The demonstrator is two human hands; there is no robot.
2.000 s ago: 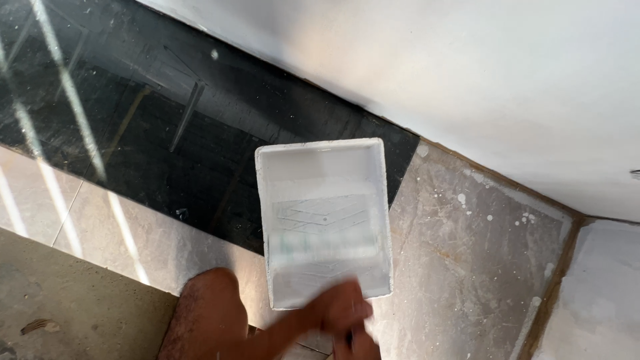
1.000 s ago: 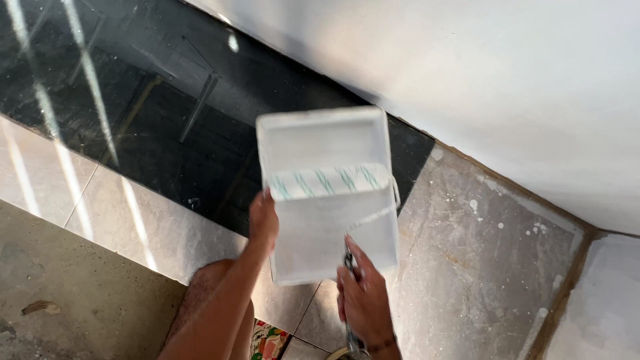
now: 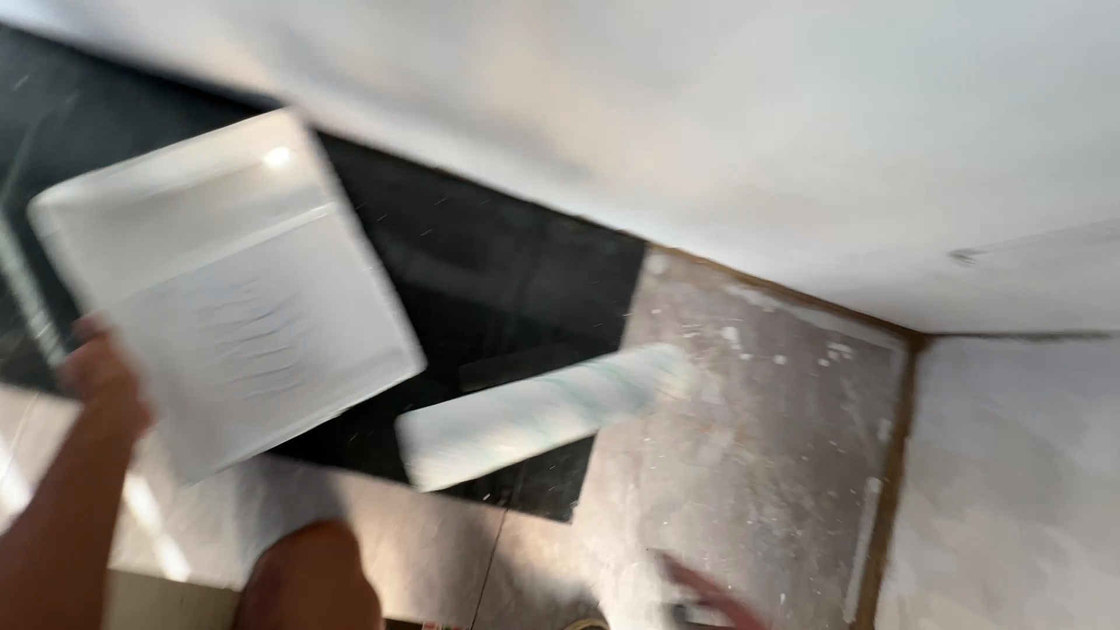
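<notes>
My left hand (image 3: 109,376) grips the left edge of a white paint tray (image 3: 254,315), which is tilted, with ridges and white paint in its bed. To the right of the tray, apart from it, is a paint roller (image 3: 542,416) with a white sleeve and green stripes, blurred by motion. My right hand (image 3: 709,595) is at the bottom edge, mostly cut off and blurred, at the roller's dark handle (image 3: 687,612); the roller's frame hardly shows.
Black panel (image 3: 490,289) lies along the foot of a white wall (image 3: 656,105). Paint-spotted tile floor (image 3: 744,455) reaches a corner on the right, where a second wall (image 3: 1015,490) stands. My knee (image 3: 311,577) shows at the bottom.
The roller was over the tray one second ago and is now off it, to the right. The tray has moved left and turned in my left hand. The view has shifted.
</notes>
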